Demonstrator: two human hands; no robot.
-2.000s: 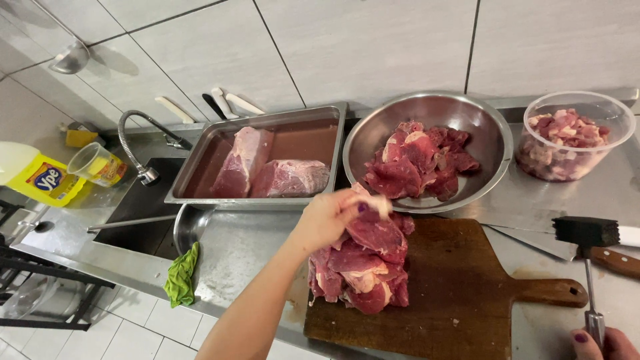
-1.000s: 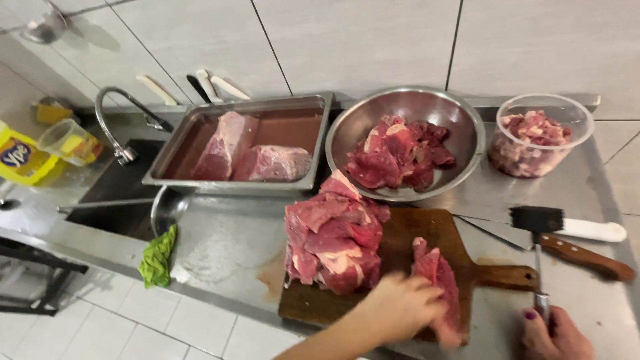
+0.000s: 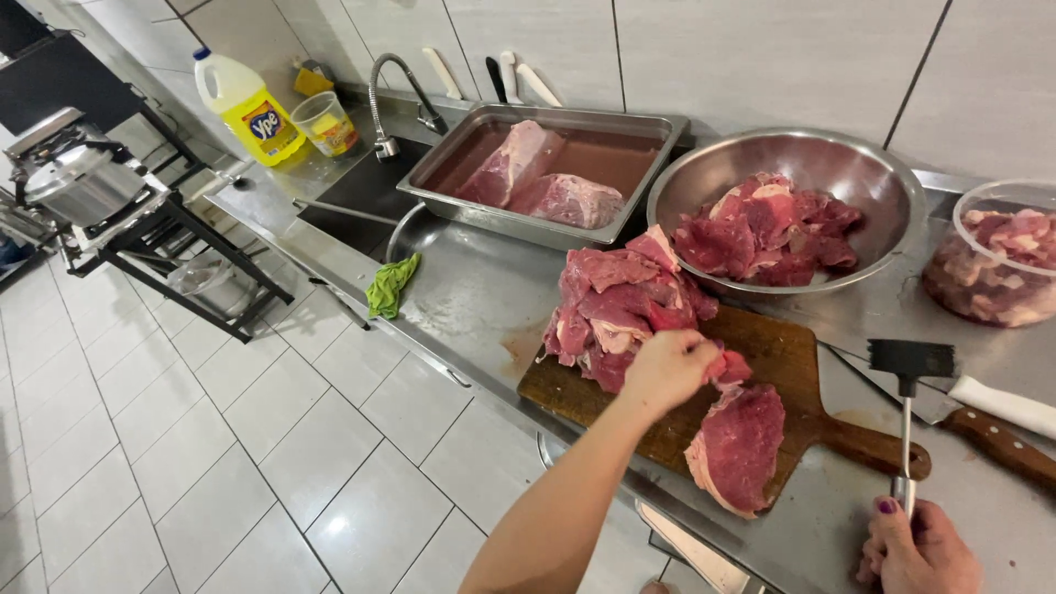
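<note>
My left hand (image 3: 672,367) pinches the upper end of a raw meat slice (image 3: 738,445), whose wide part lies over the wooden cutting board (image 3: 792,355). Beside that hand, a pile of raw meat slices (image 3: 619,305) covers the board's left part. My right hand (image 3: 916,540) grips the handle of a meat tenderizer (image 3: 912,359), its dark head upright above the counter, to the right of the board. Behind the board stands a steel bowl (image 3: 891,223) with more meat slices. A clear plastic tub (image 3: 973,272) of meat pieces is at the right edge.
Two knives (image 3: 982,429) lie right of the board. A steel pan (image 3: 511,223) holds two large meat pieces in reddish liquid. Leftward are a green cloth (image 3: 392,286) on the counter edge, a sink (image 3: 355,202) with a faucet (image 3: 386,148), a yellow-liquid jug (image 3: 256,124) and a plastic cup (image 3: 326,124).
My left hand was over the meat pile, then at a slice on the board's right; now it holds a slice between those places. My right hand keeps the tenderizer. The view has swung left.
</note>
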